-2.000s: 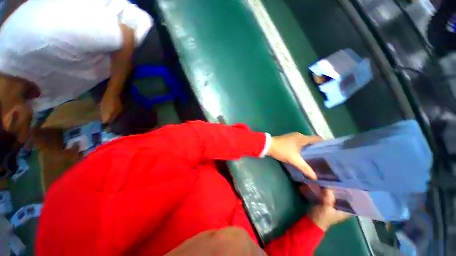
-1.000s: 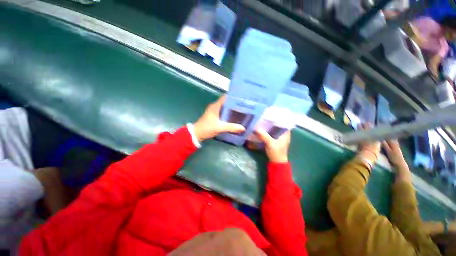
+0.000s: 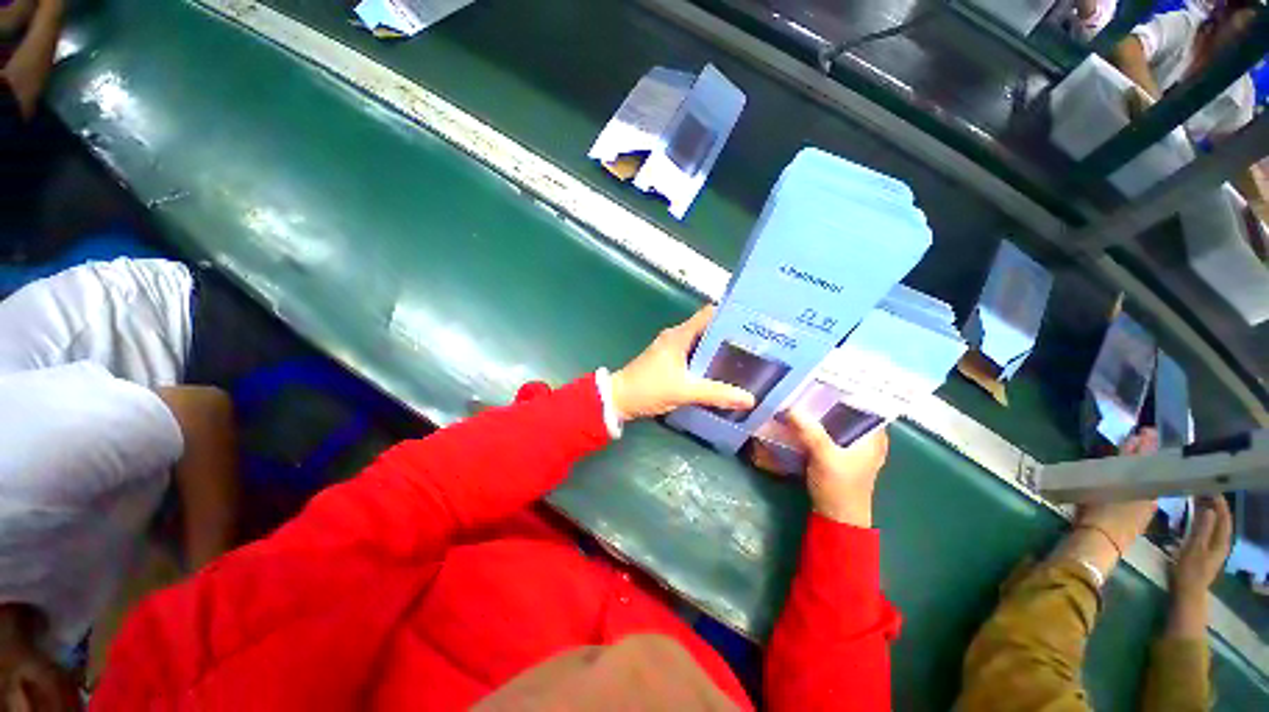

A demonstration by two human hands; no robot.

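Observation:
A stack of flat pale blue-white window boxes [image 3: 821, 257] stands tilted over the green bench edge and the pale rail, with a tall part and a shorter part beside it. Dark windows show near its lower end. My left hand [image 3: 668, 378] grips the left side, thumb across the front by the window. My right hand [image 3: 843, 466] holds the shorter part at its lower right, thumb on the front. The fingers behind the stack are hidden.
Loose boxes [image 3: 700, 128] lie on the dark green belt [image 3: 543, 84] beyond the side rail [image 3: 557, 188]. A grey metal post [image 3: 1155, 473] juts in at right, above another person's hands [image 3: 1113, 515]. A person in white [image 3: 91, 403] is at left, near a blue stool [image 3: 299, 424].
The view has turned from the floor side towards the belt. The stack, still in both hands, now shows more upright and nearer the middle. The neighbour's hands at right have come into view.

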